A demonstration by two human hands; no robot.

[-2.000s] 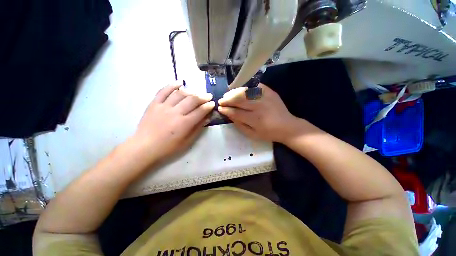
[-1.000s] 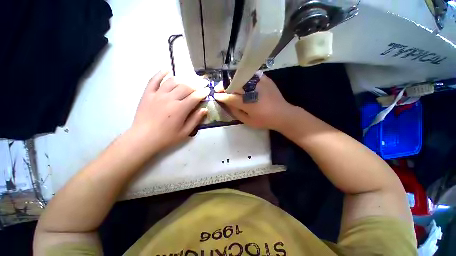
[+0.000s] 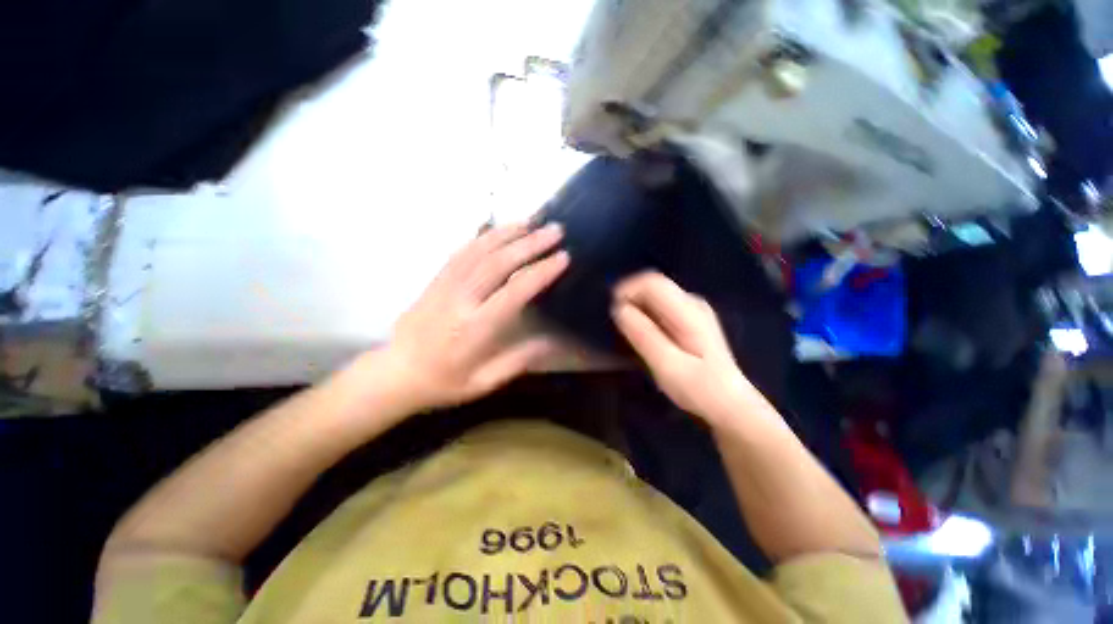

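Note:
The black garment piece (image 3: 598, 226) lies on the table's right part below the machine head and runs down over its front edge; its details are blurred. My left hand (image 3: 476, 311) lies at its left edge with fingers spread, the fingertips touching the fabric. My right hand (image 3: 677, 335) is on the fabric with curled fingers, pinching a part of it. The sewing machine head (image 3: 659, 73) is blurred above the hands. The needle and presser foot cannot be made out.
A black garment pile (image 3: 159, 85) lies at the table's upper left. A blue plastic tray (image 3: 851, 307) is at the right, with a red object (image 3: 891, 475) below it. The white table's (image 3: 269, 268) front edge runs in front of the yellow shirt.
The view has shifted and blurred. My hands have moved apart and away from the needle area, toward the front edge. More black fabric now shows between them.

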